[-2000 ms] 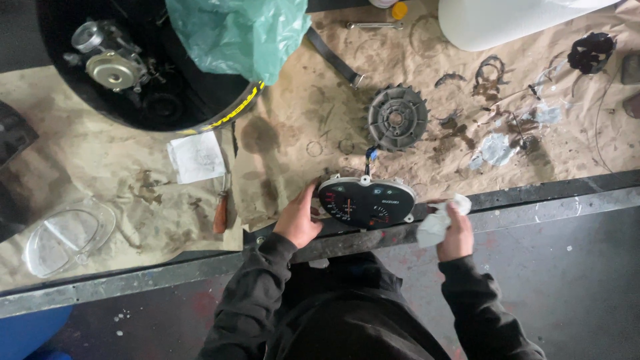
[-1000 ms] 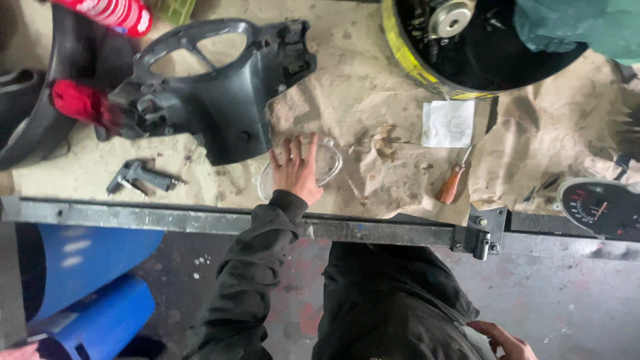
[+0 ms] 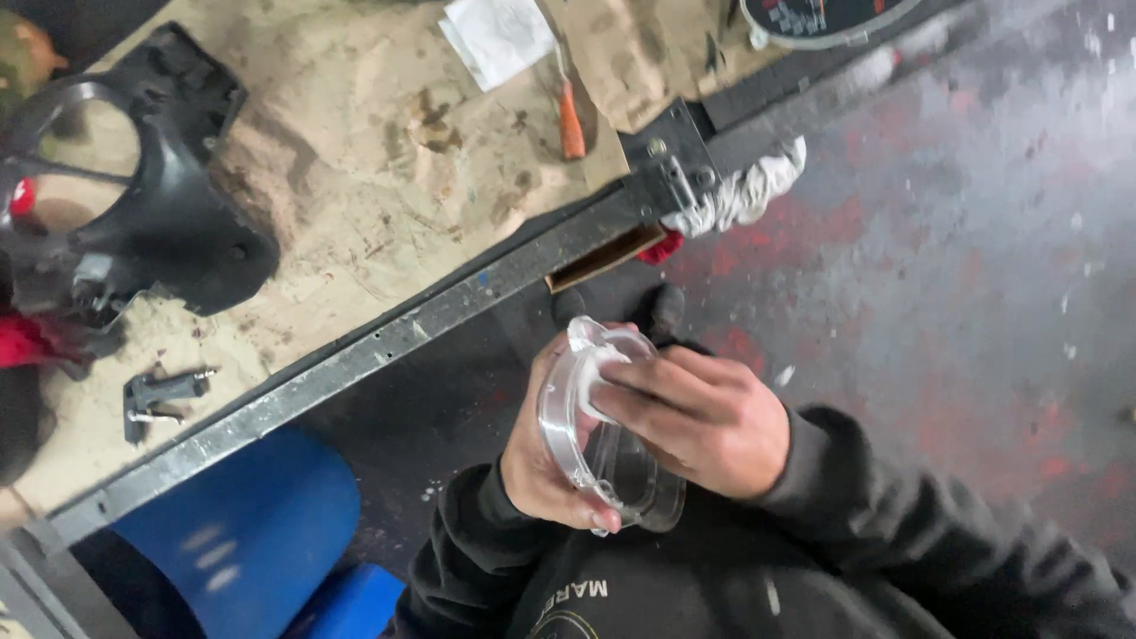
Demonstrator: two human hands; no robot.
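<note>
My left hand (image 3: pixel 541 461) grips a clear plastic instrument-cluster lens (image 3: pixel 559 426) by its rim, in front of my body and off the bench. Inside the lens, the fingers of my right hand (image 3: pixel 710 417) press a folded white cloth or paper wipe (image 3: pixel 596 377) against the plastic. The instrument cluster (image 3: pixel 821 18) lies at the bench edge at the top right, partly out of view. A screwdriver with an orange handle (image 3: pixel 571 120) rests on the brown paper beside a folded white paper (image 3: pixel 499 37).
A black plastic fairing (image 3: pixel 177 204) lies on the left of the bench, with a small black lever part (image 3: pixel 160 395) below it. The metal bench edge (image 3: pixel 390 342) runs diagonally. A white rag (image 3: pixel 754 191) hangs at the bracket. Below stands a blue container (image 3: pixel 257 524).
The lens, under my left hand on the bench a second ago, is now held up before my body. My right hand has come to it with the wipe. The view has shifted and turned.
</note>
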